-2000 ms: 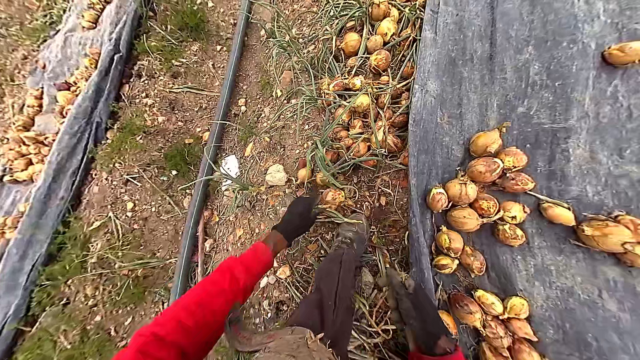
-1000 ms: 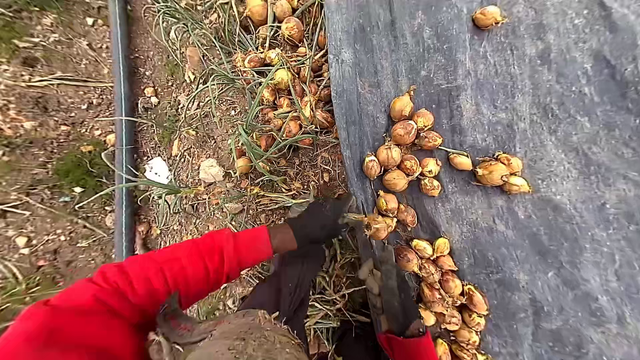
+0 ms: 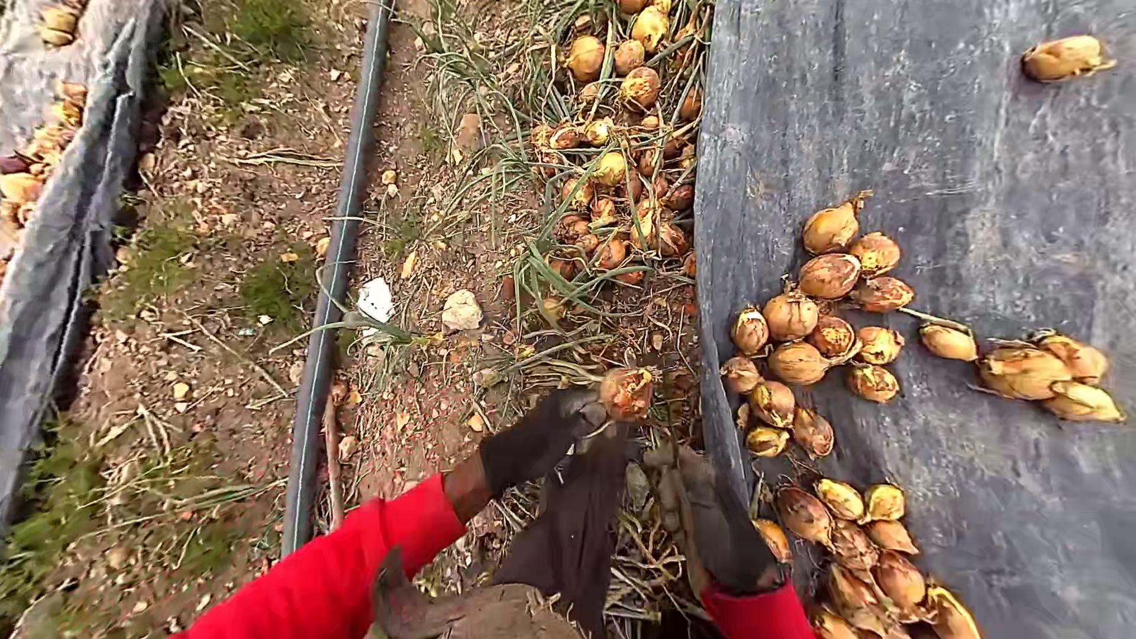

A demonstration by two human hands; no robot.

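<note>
My left hand [image 3: 541, 439], in a dark glove with a red sleeve, holds an onion [image 3: 627, 393] by its top, with the bulb to the right. My right hand [image 3: 710, 519], also gloved, is lower and to the right, beside the edge of the grey ground sheet [image 3: 1003, 177]. Its fingers are partly hidden, and whether it grips a tool or stems cannot be made out. Several loose onions [image 3: 796, 362] lie on the sheet just right of my hands, and more onions [image 3: 896, 577] lie on it lower down.
Beyond my hands, onions with green tops [image 3: 612, 169] lie heaped along the sheet's left edge. A dark irrigation hose [image 3: 342, 240] runs over the soil on the left, near a pale stone [image 3: 461, 311]. Another sheet [image 3: 67, 257] with onions is at the far left.
A second ago my left hand was at the sheet's edge with onions at its fingers; now it is farther left, over the soil, with an onion. The view has swung left again.
</note>
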